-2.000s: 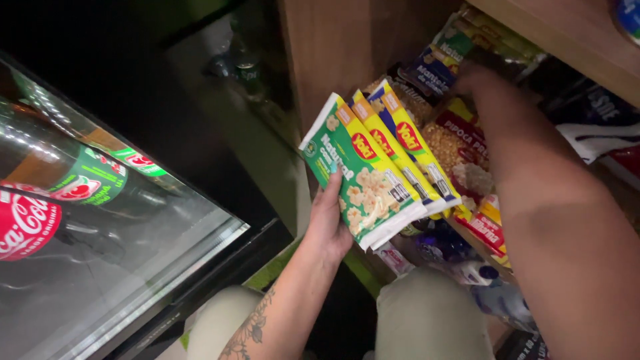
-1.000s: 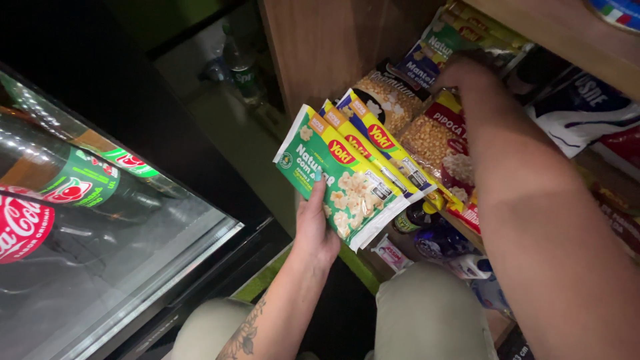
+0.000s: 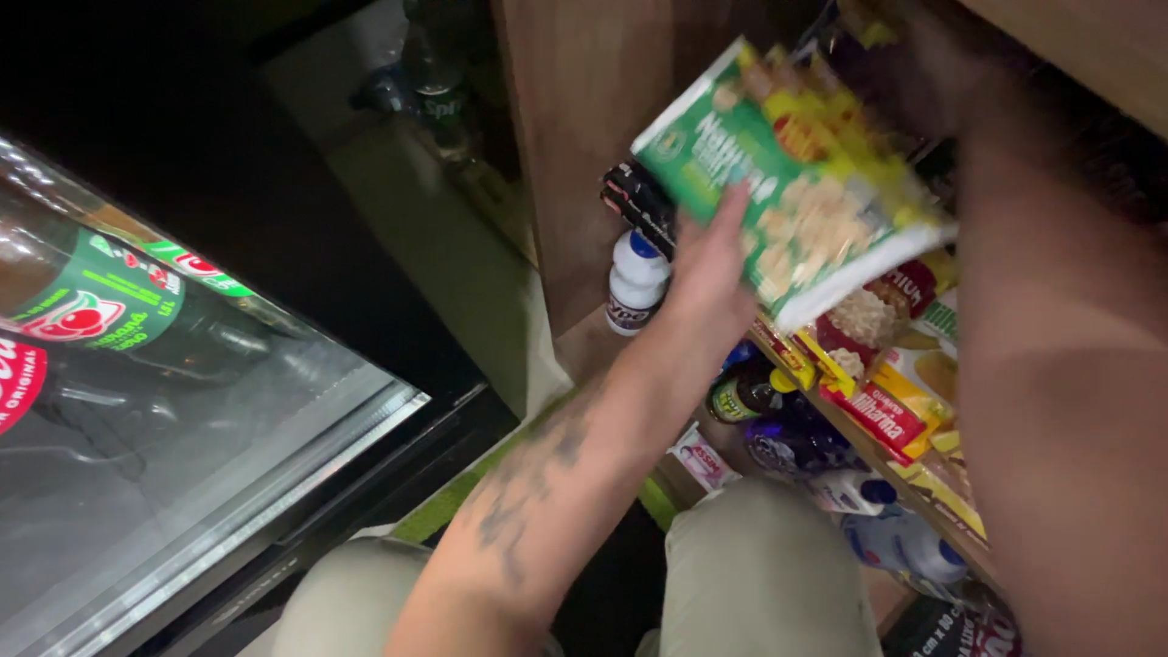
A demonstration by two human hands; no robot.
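My left hand (image 3: 716,251) is closed on several popcorn packets, fanned out, with a green Yoki packet (image 3: 730,173) in front, its thumb on the green face. The packets are blurred. Beyond them, at the top right, my right hand (image 3: 922,64) reaches into the dark upper part of the shelf; its fingers are blurred, so what they touch cannot be told. Below the packets a red popcorn bag (image 3: 881,315) and a red and yellow Milharina packet (image 3: 890,411) lie on the shelf.
A glass-fronted cooler with soft drink bottles (image 3: 100,292) stands at left. A wooden side panel (image 3: 584,137) rises in the middle. A white bottle with a blue cap (image 3: 637,283), other bottles and the lower shelf's edge (image 3: 876,447) lie near my knees.
My left hand has moved up toward the shelf with the packets, which now cover more of it. The white bottle beside the wooden panel has come into sight.
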